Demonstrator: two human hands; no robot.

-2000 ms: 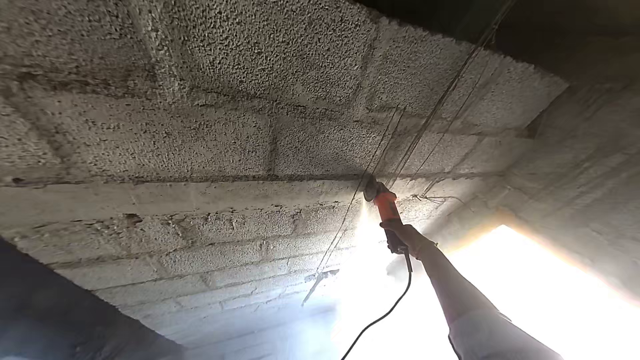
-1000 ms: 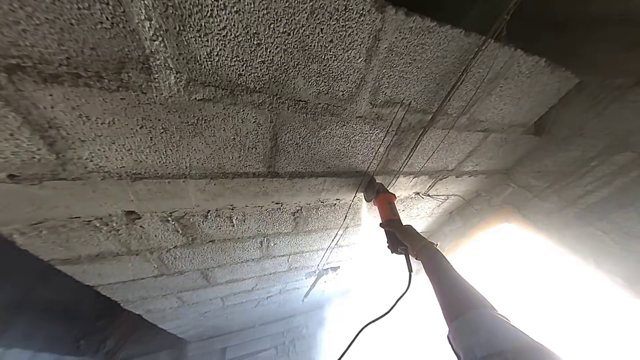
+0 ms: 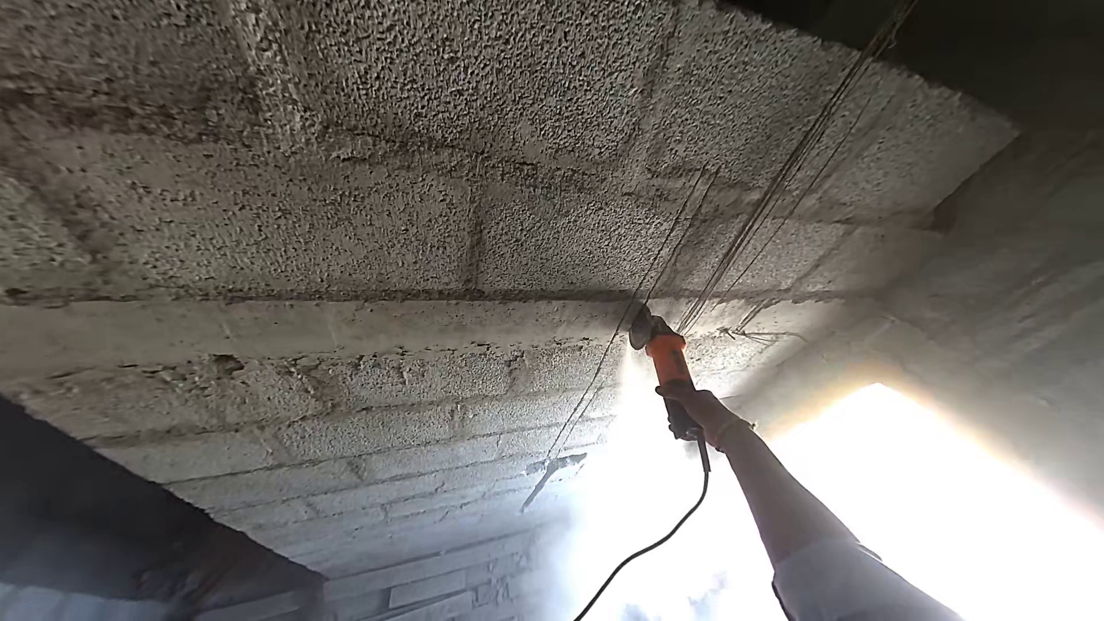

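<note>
My right hand (image 3: pixel 709 414) grips the rear body of an orange and black angle grinder (image 3: pixel 669 360), with my arm stretched upward. The grinder's disc and guard (image 3: pixel 641 329) meet the pale concrete band (image 3: pixel 414 326) of the block wall, beside thin hanging cords. Bright dust streams down below the disc. A black power cable (image 3: pixel 660 542) trails from the grinder's handle toward the bottom edge. My left hand is out of view.
Rough concrete blocks (image 3: pixel 362 224) fill the upper part of the view. Several thin cords or wires (image 3: pixel 780 177) run down across them. A dark slanted surface (image 3: pixel 112 517) stands at lower left, and a glaring opening (image 3: pixel 880 483) lies at lower right.
</note>
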